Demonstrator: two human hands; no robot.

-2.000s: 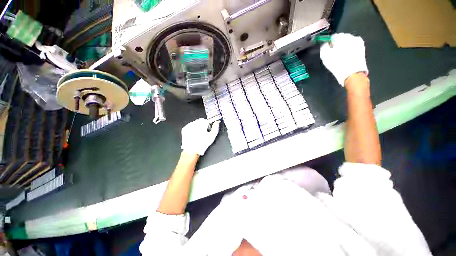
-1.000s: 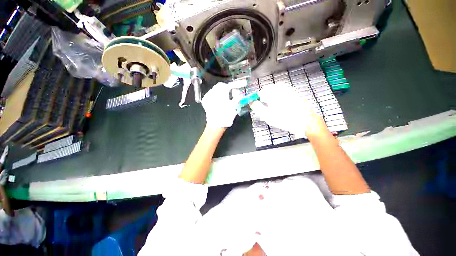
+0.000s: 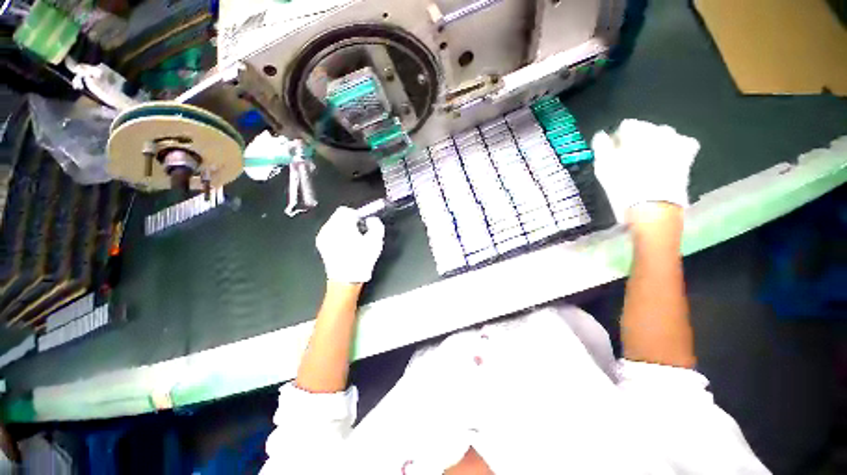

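Note:
Grey unwrapped pieces [image 3: 497, 190] lie packed in columns in front of the taping machine. A column of teal taped pieces [image 3: 563, 132] lies along their right side. My gloved left hand [image 3: 350, 247] is left of the block, its thumb and finger shut on a small grey piece [image 3: 371, 209]. My gloved right hand [image 3: 645, 169] is right of the taped pieces, fingers curled; whether it holds anything is hidden. The round wrapping head [image 3: 362, 88] has a teal piece at its centre. The clear work holder [image 3: 388, 139] below it shows teal too.
The tape reel [image 3: 176, 148] stands left of the machine [image 3: 474, 56], with a metal fitting [image 3: 299, 186] between. More grey pieces [image 3: 186, 213] lie below the reel and at far left [image 3: 74, 327]. Cardboard [image 3: 780, 46] lies far right. The bench's pale edge [image 3: 409, 325] runs in front of me.
My hands were together at the work holder with a teal piece. They have moved apart, left to a grey piece, right beside the taped pieces. The camera view has shifted.

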